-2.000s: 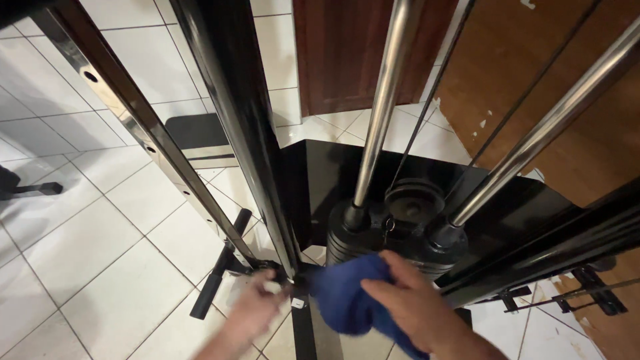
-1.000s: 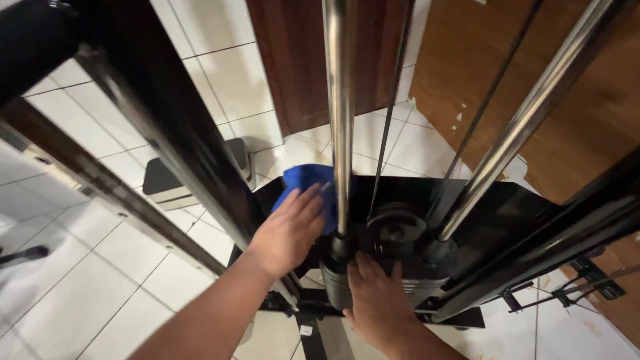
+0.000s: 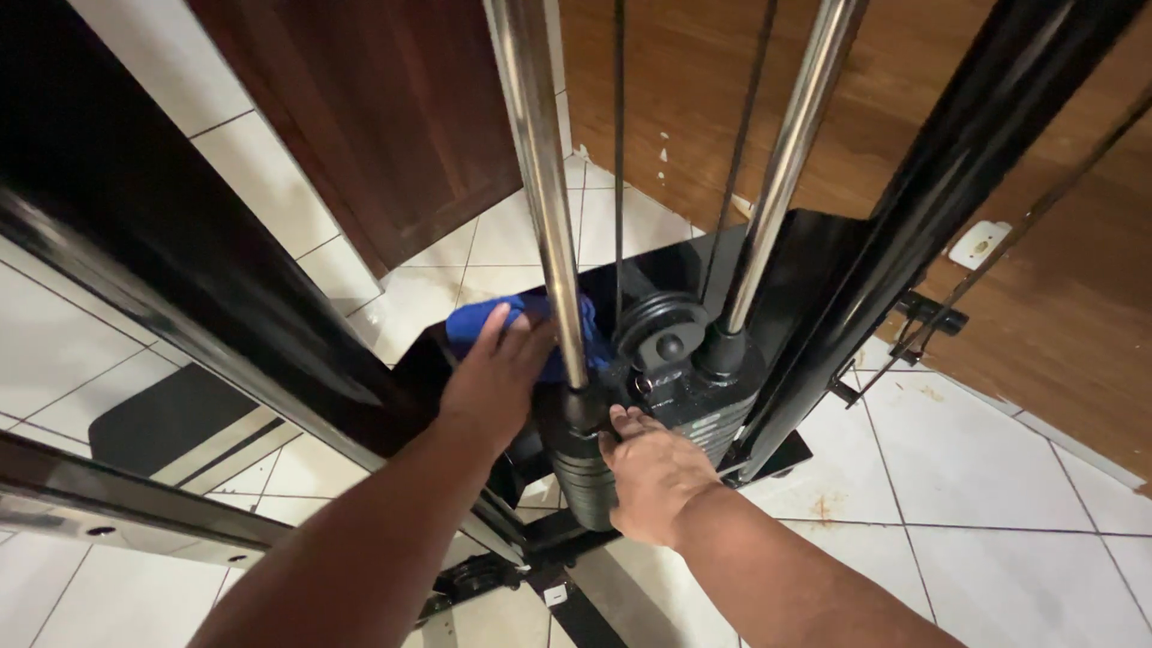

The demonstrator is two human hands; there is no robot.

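My left hand [image 3: 504, 369] presses a blue cloth [image 3: 475, 326] against the black metal panel behind the weight stack [image 3: 589, 486]; part of the cloth shows on the far side of the left chrome guide rod [image 3: 544, 171]. On the top of the stack rests my right hand [image 3: 652, 463], fingers bent beside the rod's black collar [image 3: 583, 409], holding no visible object. A black cable pulley [image 3: 664, 333] stands just beyond my right fingertips. The right chrome guide rod [image 3: 792, 153] enters the stack to the right of the pulley.
Thick black uprights [image 3: 207, 198] flank the stack, and cables [image 3: 619, 162] run up from the pulley area. A dark wooden door [image 3: 387, 117] and a brown wood panel [image 3: 1035, 135] stand behind. On the left, a black-topped step or pad [image 3: 175, 418] sits on the white tiled floor.
The blue cloth, first in my right hand, is now under my left hand behind the left guide rod. My right hand has moved onto the weight stack. The view has moved closer.
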